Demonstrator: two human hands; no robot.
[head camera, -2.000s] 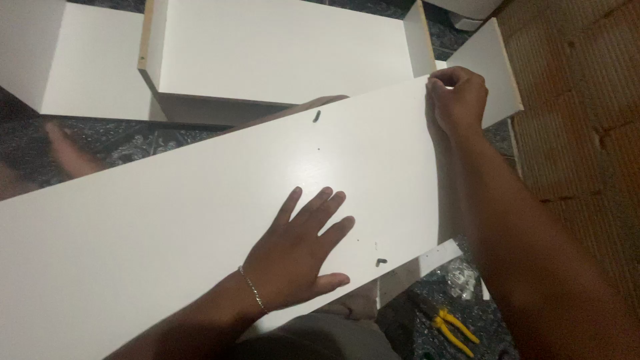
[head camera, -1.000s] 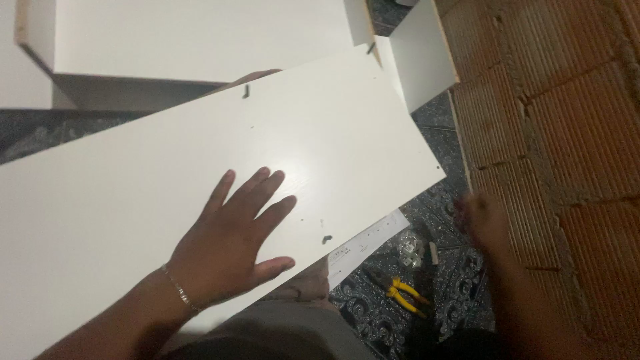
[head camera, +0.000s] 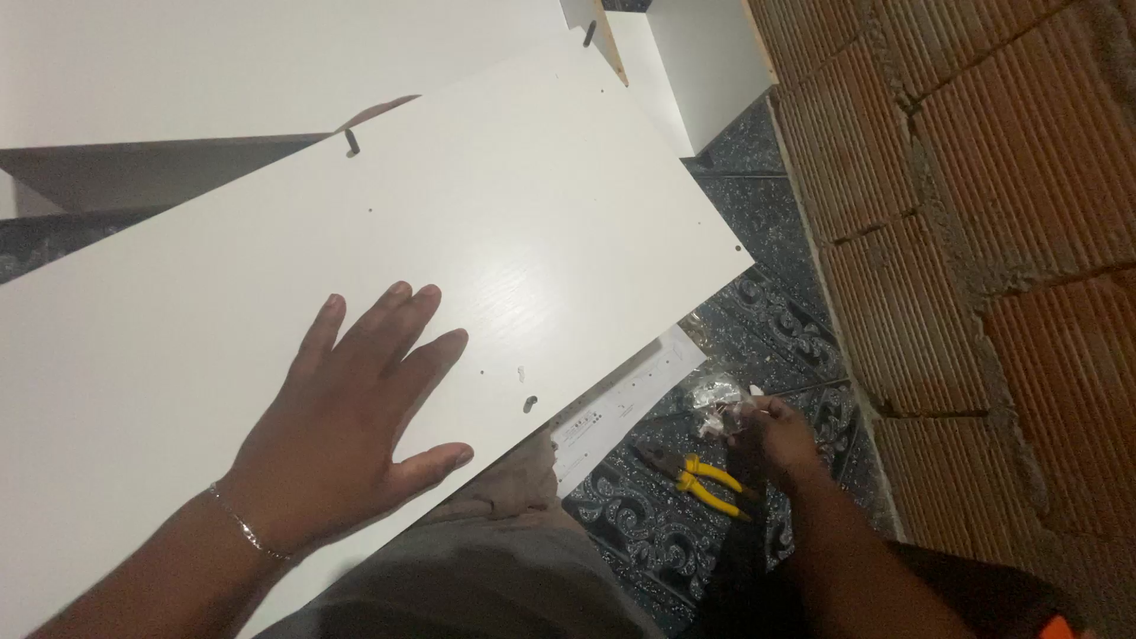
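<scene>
A white wood-panel board (head camera: 532, 222) lies slantwise across the view, over my lap. My left hand (head camera: 355, 417) rests flat on it with the fingers spread; a chain bracelet circles the wrist. Dark metal pins stand in the board: one at the far edge (head camera: 352, 143), one at the far corner (head camera: 590, 34) and one near the close edge (head camera: 530, 405). Down on the floor, my right hand (head camera: 781, 439) is at a clear plastic bag of small parts (head camera: 717, 401); its fingertips touch the bag, but whether they grip anything is unclear. Pliers with yellow handles (head camera: 710, 486) lie beside that hand.
A printed sheet (head camera: 621, 404) lies partly under the board. Beyond the board stand white panels, one upright (head camera: 710, 71) with a raw wood edge. A rough brick wall (head camera: 1003, 222) runs along the right. The floor is dark patterned tile (head camera: 754, 213).
My right hand has left the board's far corner and moved down to the plastic bag on the floor. A pin shows at that corner. My left hand stays flat on the board.
</scene>
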